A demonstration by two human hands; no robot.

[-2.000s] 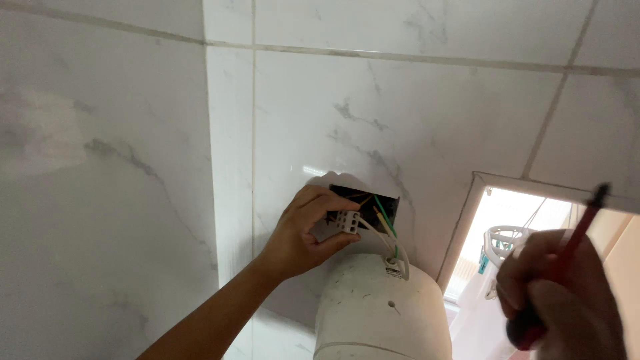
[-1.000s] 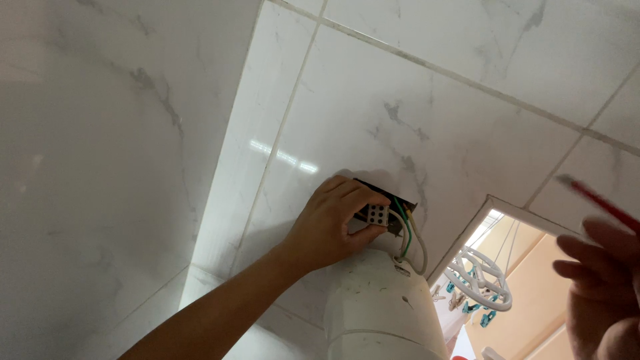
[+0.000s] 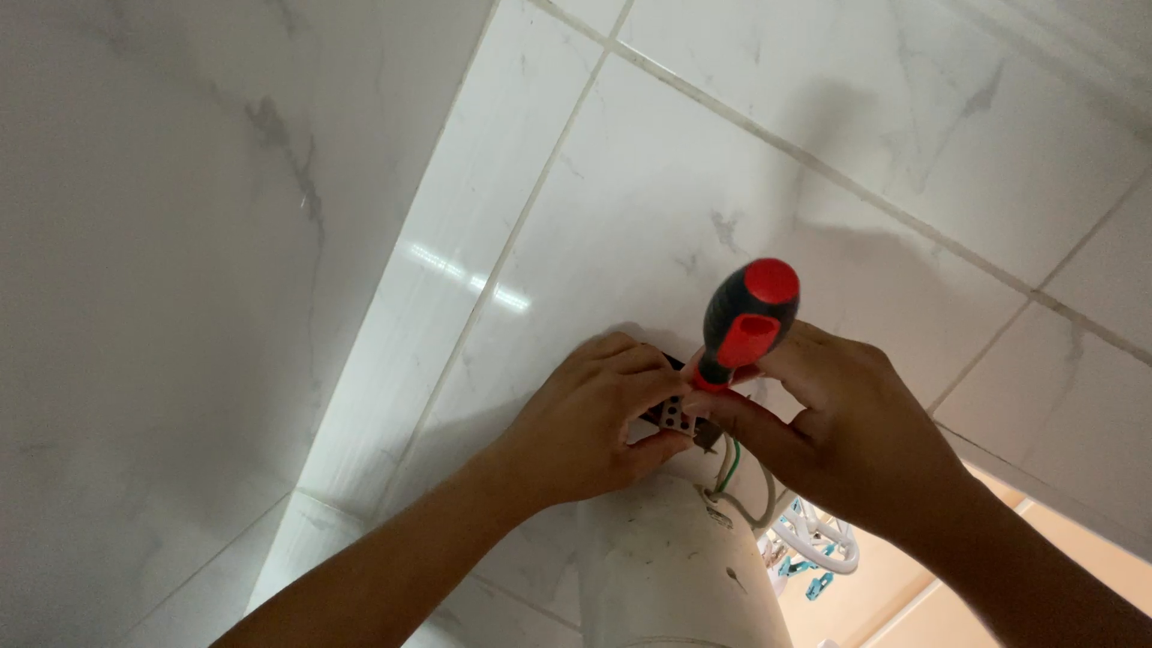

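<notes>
My left hand point(image 3: 598, 418) pinches a small white terminal block point(image 3: 675, 416) with dark round holes, in front of a dark wall box point(image 3: 707, 434) in the tiled wall. My right hand point(image 3: 810, 409) grips a screwdriver point(image 3: 751, 315) with a red and black handle between thumb and fingers, close to the handle's lower end. The handle points up toward me. The screwdriver's shaft and tip are hidden behind the fingers, so contact with the block cannot be seen. Green and whitish wires point(image 3: 736, 466) run between the box and the top of a white cylindrical tank point(image 3: 675, 558).
Marble-patterned tiles point(image 3: 630, 225) surround the box, with a wall corner to the left. At the lower right is an opening, through which a white hanger with blue clips point(image 3: 819, 544) shows. The tank stands just below both hands.
My right hand has come in from the right with the screwdriver and is now beside my left hand at the terminal block. The left hand has kept its hold on the block.
</notes>
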